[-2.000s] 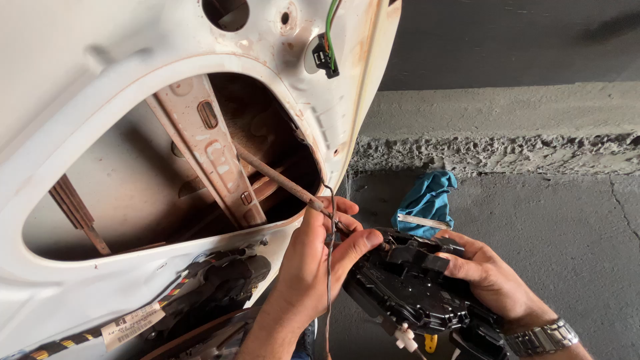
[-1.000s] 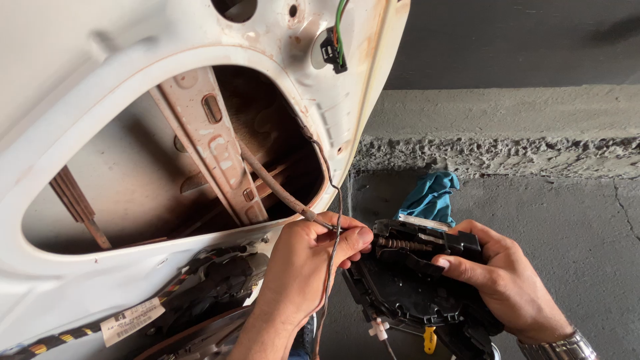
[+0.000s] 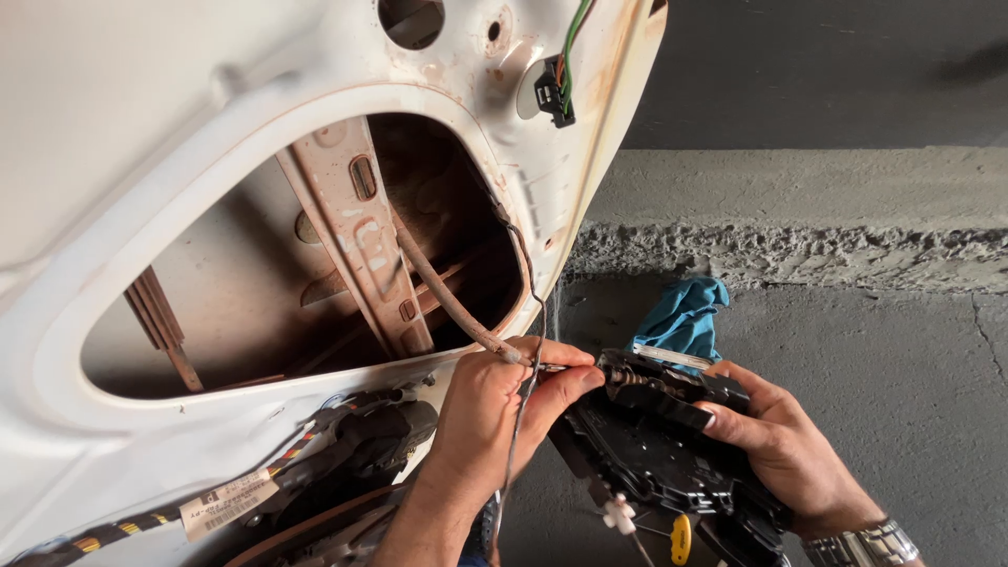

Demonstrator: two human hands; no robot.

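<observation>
My left hand (image 3: 516, 402) pinches the end of a sheathed cable (image 3: 453, 303) between thumb and fingers, just left of a black plastic door latch assembly (image 3: 654, 441). The dusty cable comes out of the large opening in a white car door (image 3: 228, 142). A metal coil spring (image 3: 642, 380) shows in the latch's upper part. My right hand (image 3: 780, 445) grips the latch from the right, thumb on its near edge. A thin dark wire (image 3: 538, 331) hangs from the door across my left hand. A white plastic clip (image 3: 620, 513) sits under the latch.
A blue cloth or glove (image 3: 683, 319) lies on the grey floor beyond the latch. A yellow-handled tool (image 3: 680, 540) is below it. A black connector (image 3: 554, 93) with green wires hangs on the door. A taped wiring harness (image 3: 118, 528) with a printed label runs at lower left, beside a concrete ledge (image 3: 787, 181) farther right.
The latch in my right hand has turned, and its spring side shows now, unlike two seconds ago. My left fingers have stayed at the cable end beside the latch.
</observation>
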